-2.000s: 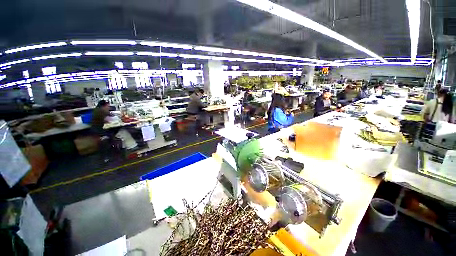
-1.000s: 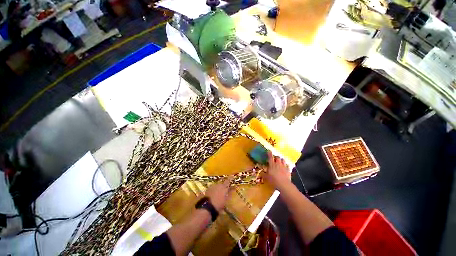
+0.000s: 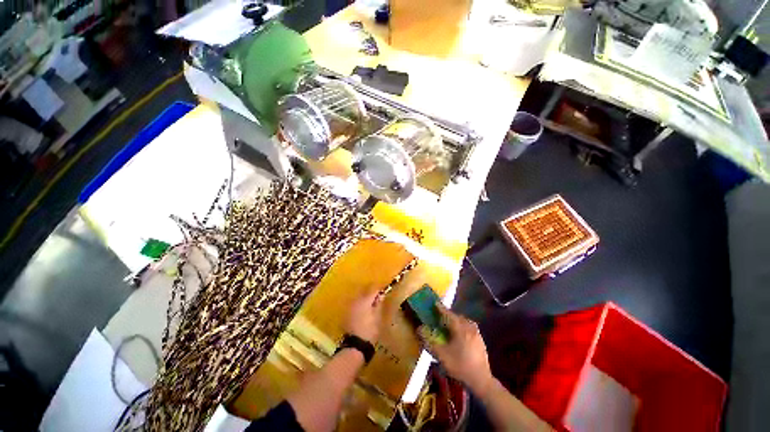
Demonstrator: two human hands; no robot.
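A thick bundle of speckled gold, black and pale strands lies along the bench left of the orange-yellow board. My right hand is closed around a teal-green block, held tilted at the board's right side. My left hand, with a dark band on the wrist, is blurred over the middle of the board, left of the block. Its fingers are not clear enough to tell whether they hold anything. A short speckled strand shows on the board just beyond my left hand.
A green machine with clear round reels stands beyond the board. A container with mixed contents is at the near bench edge. On the floor at right are a red bin, an orange-patterned stool-like block and a pale bucket.
The view has tilted down to the bench. Since a second ago, my right hand has gripped the green block and shifted it nearer. The strands seen between my hands are mostly out of sight.
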